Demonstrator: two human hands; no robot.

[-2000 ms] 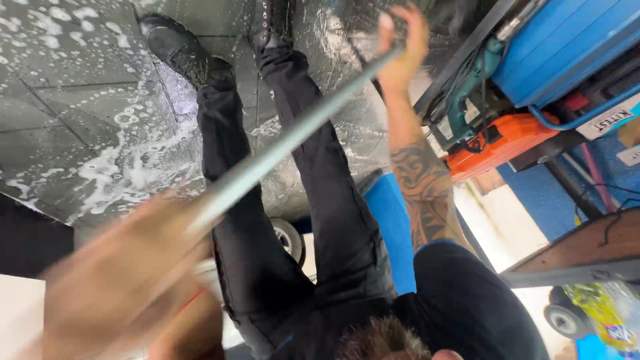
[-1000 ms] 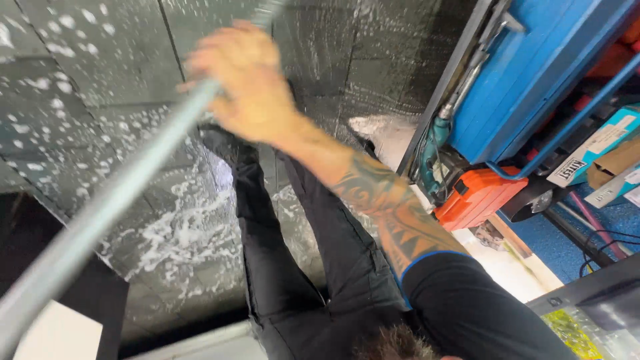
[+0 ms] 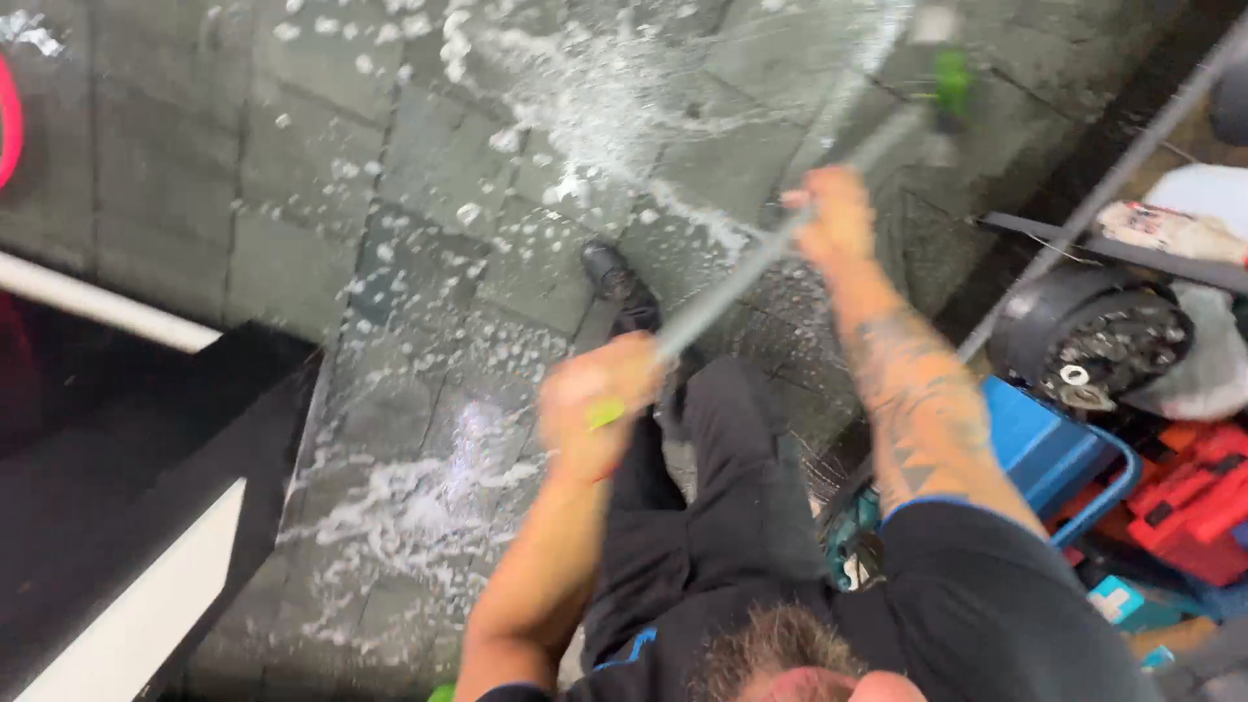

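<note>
A long pale metal pole point(image 3: 726, 288) runs diagonally across the front of my body. My left hand point(image 3: 600, 400) is closed around its lower part, blurred, with a small yellow-green patch at the wrist. Farther up, my right hand point(image 3: 834, 219) grips the same pole, the tattooed forearm stretched forward. Past that hand, the pole leads toward a blurred green and whitish fitting point(image 3: 951, 83), whose kind I cannot tell. White suds point(image 3: 604, 107) and splashed water lie over the grey tiled floor point(image 3: 292, 263).
My black shoe point(image 3: 609, 268) stands on the wet tiles. To the left is a black structure with a white panel point(image 3: 156, 604). At the right, behind a metal rail point(image 3: 1102, 185), are a black round container of small parts point(image 3: 1092, 336), a blue crate point(image 3: 1024, 439) and red cases point(image 3: 1199, 497).
My right hand, spread and off the pole two seconds ago, is now closed around it. The pole has swung to a different angle. The view has shifted and shows more floor.
</note>
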